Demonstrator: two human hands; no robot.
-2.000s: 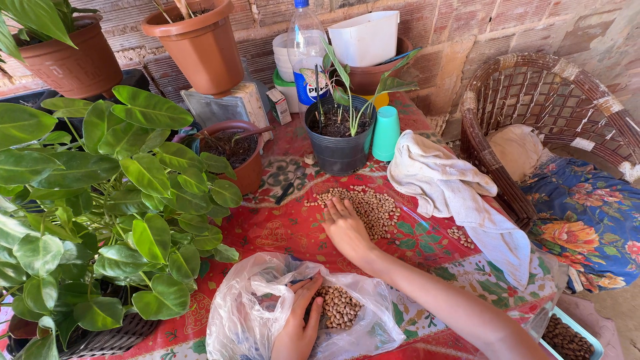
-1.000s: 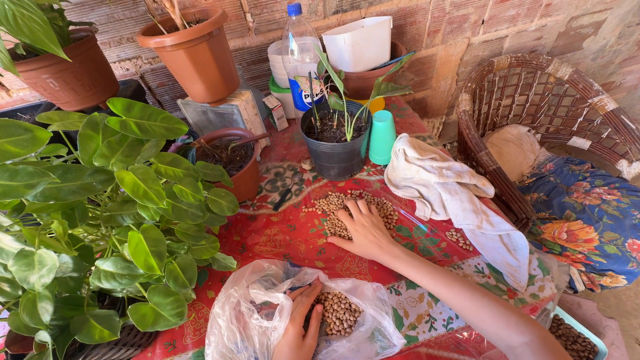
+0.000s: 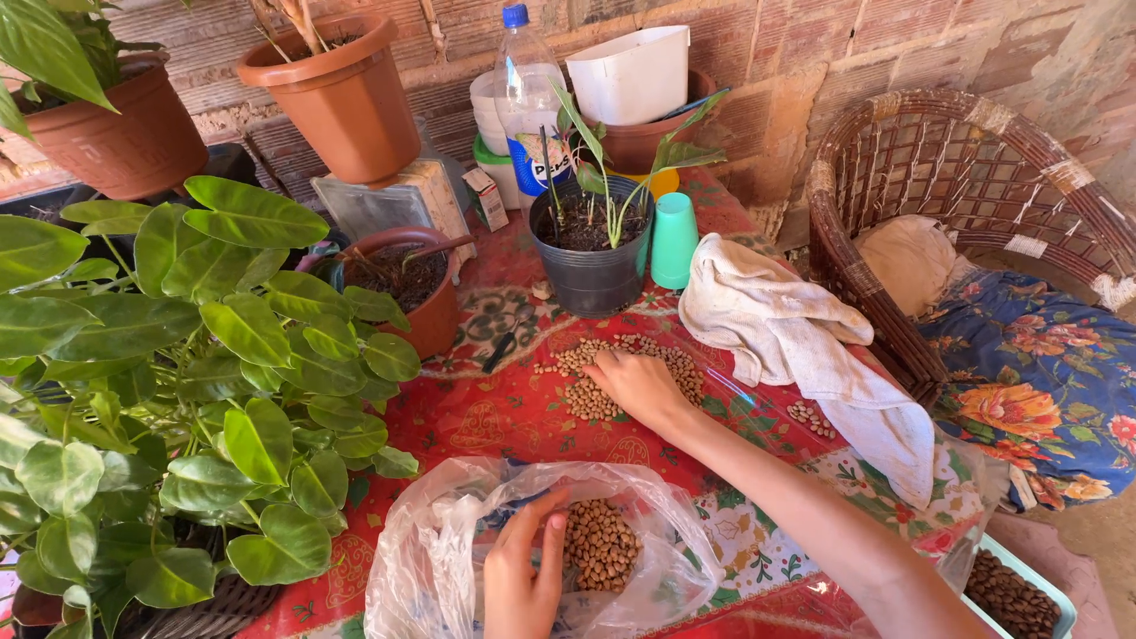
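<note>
Tan dried beans [image 3: 592,397] lie spread on the red patterned tablecloth [image 3: 426,426]. My right hand [image 3: 635,383] rests on this pile with fingers curled down; whether beans are between the fingertips is hidden. Nearer to me lies a clear plastic bag [image 3: 426,550], its mouth spread wide, with more beans [image 3: 602,546] inside. My left hand [image 3: 528,564] is in the bag's mouth, beside the beans, fingers raised and thumb apart, with nothing seen in it. A small separate group of beans [image 3: 811,420] lies to the right, near a crumpled white cloth [image 3: 763,311].
A black pot [image 3: 593,266] with a plant and a green plastic cup [image 3: 674,241] stand behind the pile. A large leafy plant [image 3: 257,435] fills the left. At right are a wicker chair [image 3: 825,204] and a light-blue container [image 3: 1065,612] of darker beans.
My right hand has shifted on the bean pile; its fingers were spread flatter one second ago and are curled now. My left hand stays at the bag.
</note>
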